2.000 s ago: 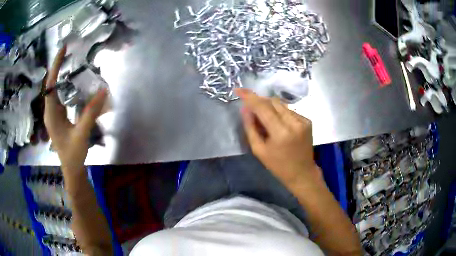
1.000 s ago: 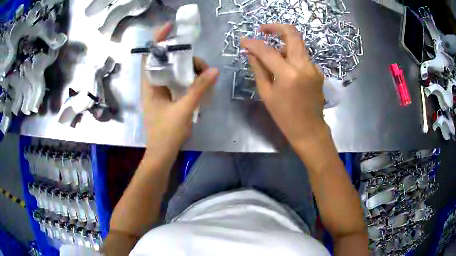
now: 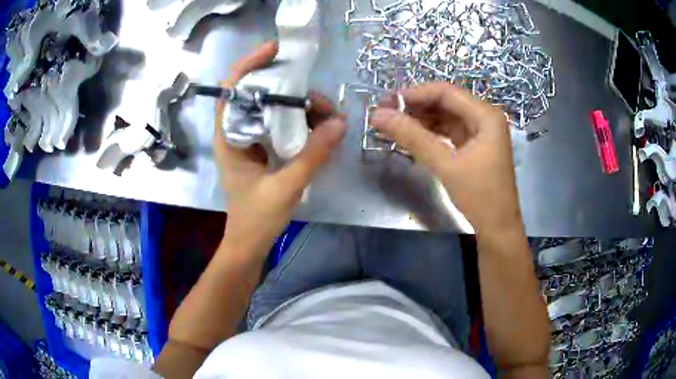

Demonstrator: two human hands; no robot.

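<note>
My left hand (image 3: pixel 259 163) holds a white lever handle (image 3: pixel 295 59) upright above the bench. A black cross pin (image 3: pixel 287 100) sticks out both sides of it, with a small silver coil spring area at the middle. My right hand (image 3: pixel 456 137), just right of it, pinches a silver wire bail (image 3: pixel 354 86) between thumb and fingers; the bail is apart from the lever and slightly blurred. Another wire bail (image 3: pixel 368 132) shows under my right fingertips. The heap of wire bails (image 3: pixel 463 44) lies behind my right hand.
Two unfinished levers (image 3: pixel 152 137) lie left of my left hand, with a lever pile (image 3: pixel 55 81) farther left. A pink-red tool (image 3: pixel 604 142), thin rod (image 3: pixel 635 180) and dark flat rectangle (image 3: pixel 624 70) lie right. Blue crates (image 3: pixel 153 259) of parts stand below both sides.
My left hand has come from the bench's left side to the middle with a lever. My right hand has moved right and now shows a wire bail between its fingers.
</note>
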